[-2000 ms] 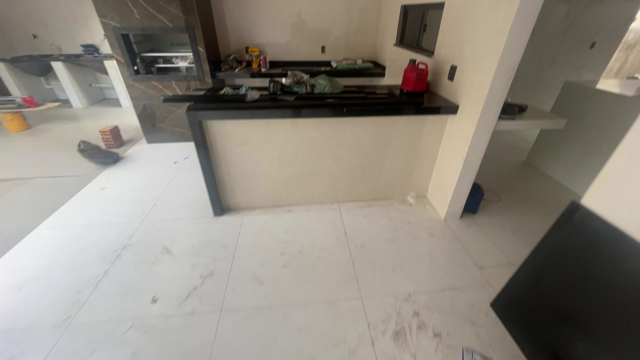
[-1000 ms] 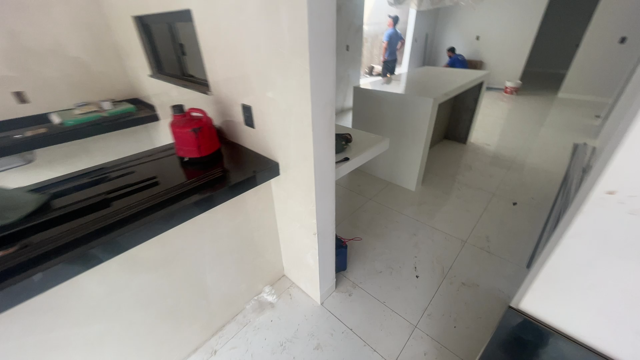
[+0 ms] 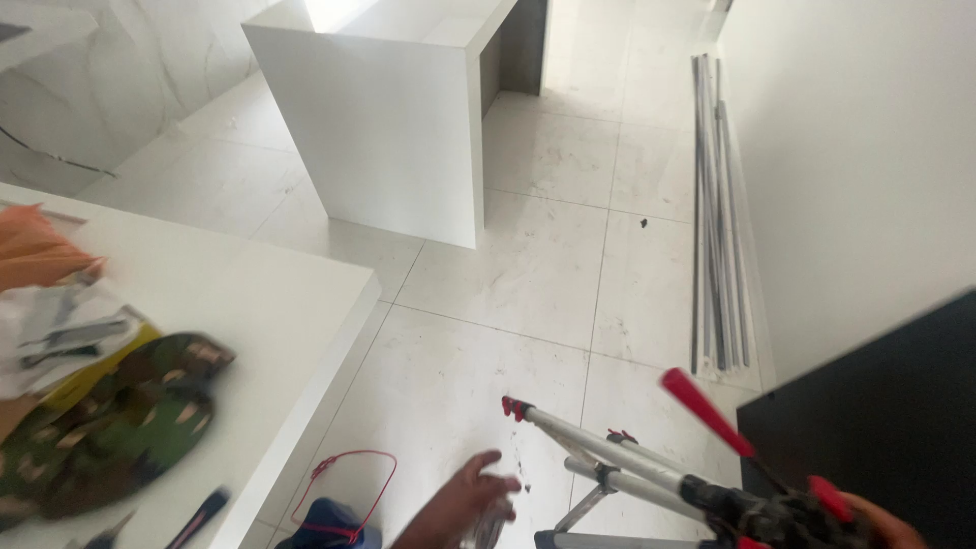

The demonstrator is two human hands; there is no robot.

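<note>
A tripod (image 3: 610, 457) of silver metal tubes with black joints and red parts crosses the lower right of the head view, its red handle (image 3: 705, 412) pointing up and left. My right hand (image 3: 881, 522) is at the tripod's black head, partly hidden behind it, with its fingers around that end. Left of the tripod's legs, my left hand (image 3: 480, 503) reaches in from the bottom edge, blurred, thumb and finger apart; a clear or shiny object shows at its palm, too blurred to name. A blue container (image 3: 328, 526) with a red cord stands on the floor to its left.
At left a white countertop (image 3: 252, 282) bears a camouflage cap (image 3: 145, 427), an orange bag (image 3: 38, 248), and papers or packaging. A white island (image 3: 396, 137) stands ahead. Long metal profiles (image 3: 717, 229) lie along the right wall. A dark panel (image 3: 862, 412) is at right.
The view has swung right and down, past the black counter with the red container. Both hands and the tripod are now in view; neither earlier frame shows them.
</note>
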